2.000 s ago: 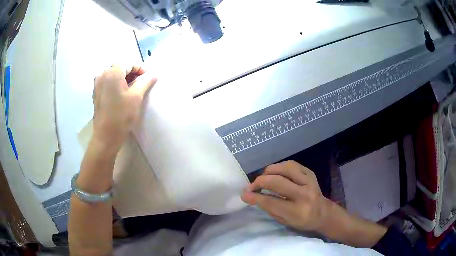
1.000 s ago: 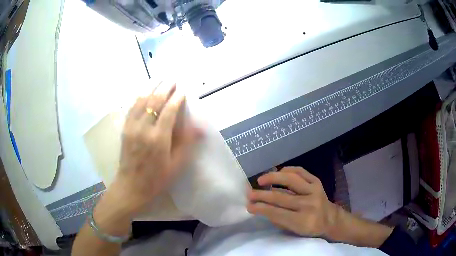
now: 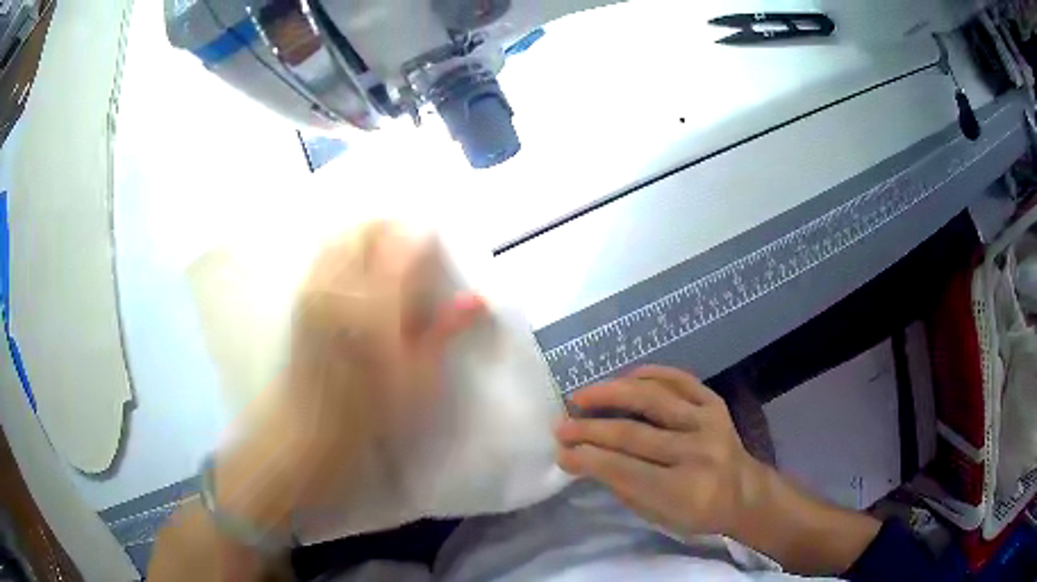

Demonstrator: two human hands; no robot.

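Observation:
A pale cream fabric panel (image 3: 489,421) lies over the table's front edge and hangs toward my lap, with its upper part washed out by bright light near the machine. My left hand (image 3: 370,307) is blurred and lies over the panel's left part; its fingertips are unclear. My right hand (image 3: 654,449) pinches the panel's right edge between thumb and fingers at the front edge. The white sewing machine head (image 3: 330,57) is at the top, with a grey-blue cylindrical attachment (image 3: 483,125) beside the needle area.
Stacked cream cut pieces (image 3: 68,262) lie at the left, beside blue tape (image 3: 16,358). Black thread snips (image 3: 773,25) lie right of the head. A grey ruler strip (image 3: 728,301) runs along the front edge. A red-edged item (image 3: 969,398) stands at the right.
Since two seconds ago, my left hand has moved right and down from near the panel's upper left. The view has shifted, showing more of the machine head and snips. My right hand stays at the panel edge.

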